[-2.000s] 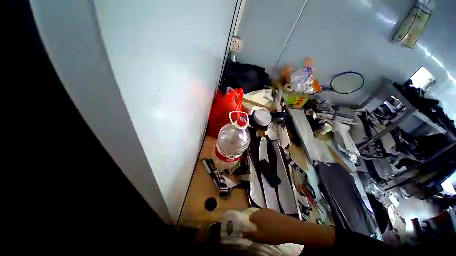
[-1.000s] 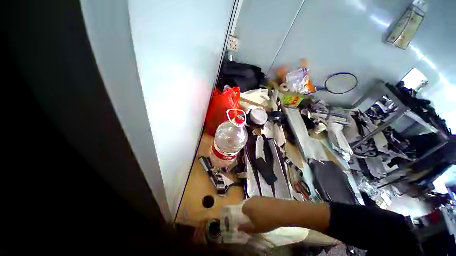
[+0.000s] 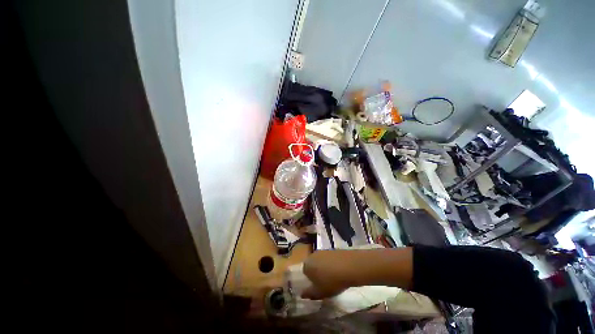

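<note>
My right hand (image 3: 323, 271), bare with a dark sleeve, reaches in from the right at the bottom of the view. Its fingers are closed on a pale, blurred object (image 3: 297, 282), perhaps a cup or jar, low over the near end of the brown side table (image 3: 248, 271). A dark round thing with a pale rim (image 3: 276, 301) shows just left of the pale object; I cannot tell whether they are one piece. Whitish cloth or paper (image 3: 368, 297) lies under my wrist. My left hand is not in view.
A large clear bottle (image 3: 291, 186) stands beside a red plastic bag (image 3: 282, 147) near the white wall panel (image 3: 228, 98). A white-lidded mug (image 3: 329, 154), cut strips (image 3: 339, 218) and scraps cover the table behind. A loaded rack (image 3: 483, 153) stands at right.
The view has shifted, so the bottle and table sit further left. My right forearm reaches further into view with more dark sleeve showing. The hand still grips the pale object.
</note>
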